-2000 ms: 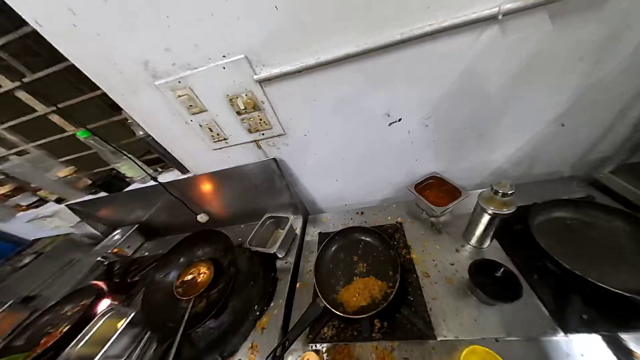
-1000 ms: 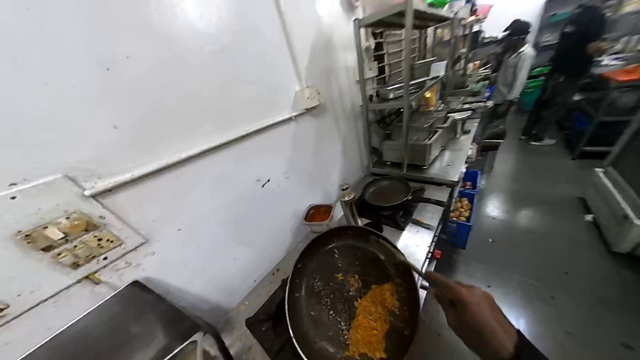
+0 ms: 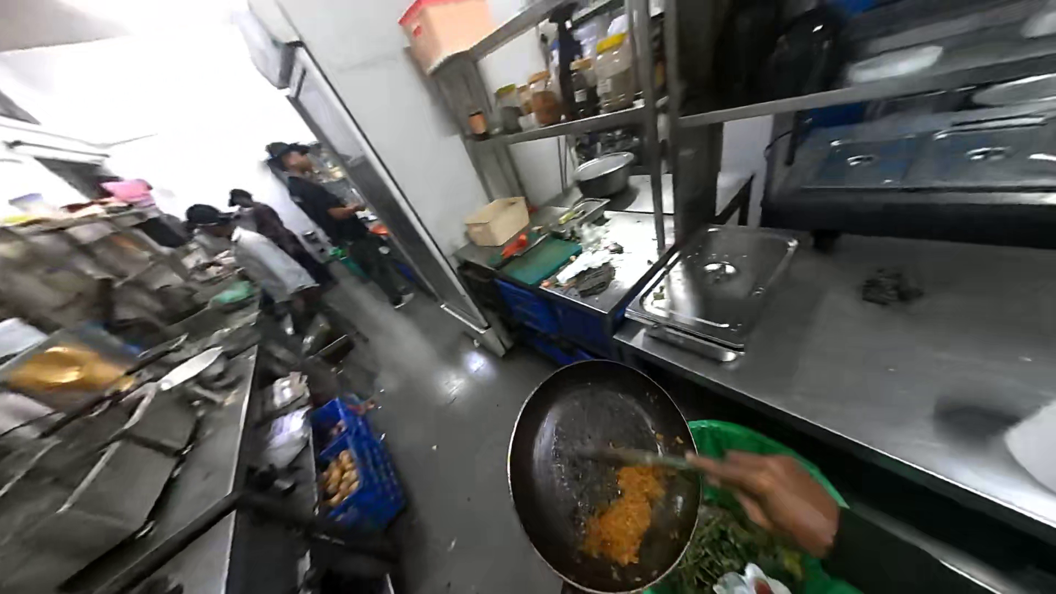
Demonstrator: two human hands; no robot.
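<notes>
My right hand (image 3: 775, 497) is closed around the end of a thin, blurred utensil (image 3: 648, 457), whose other end reaches over a dark frying pan (image 3: 557, 466). Crumbly orange food (image 3: 623, 520) lies in the lower right part of the pan. The pan is off the stove, above the floor and beside a green bin (image 3: 825, 582) with leafy scraps (image 3: 714, 553) in it. Neither my left hand nor the pan's handle is in view.
A steel counter (image 3: 924, 346) with a lidded steel tray (image 3: 718, 289) runs along the right. Blue crates (image 3: 371, 487) stand on the floor at the left, by another counter (image 3: 214, 429). Several people (image 3: 272, 256) are farther back in the aisle.
The pan stood on the burner two seconds ago and is now over the floor by the green bin. My right hand came into view with the utensil. The view has swung far to the right.
</notes>
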